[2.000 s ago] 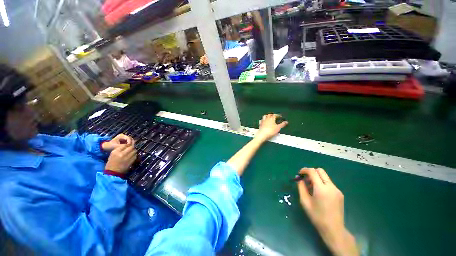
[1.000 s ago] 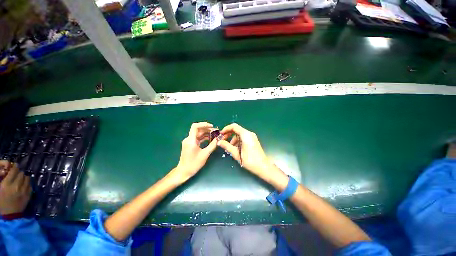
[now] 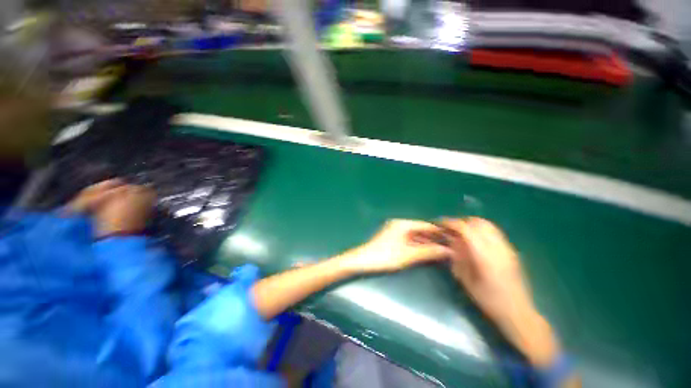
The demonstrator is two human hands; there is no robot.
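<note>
The picture is blurred. My left hand (image 3: 405,246) and my right hand (image 3: 485,261) meet above the green mat, right of the middle. A small dark module (image 3: 433,237) shows between my fingertips, held by the left fingers. The right fingertips touch or nearly touch it; whether they hold anything of their own is too blurred to tell. A blue wrist strap (image 3: 559,371) is on my right wrist.
A white divider rail (image 3: 454,164) crosses behind my hands, with an upright post (image 3: 322,91) on it. At the left are a glossy black tray (image 3: 204,182) and a neighbouring worker's hands (image 3: 117,203). A red tray (image 3: 553,67) lies beyond the far side.
Two seconds ago my left hand was reaching to the rail; a second ago both hands were together around the module. They are still together, and the view has swung left and blurred.
</note>
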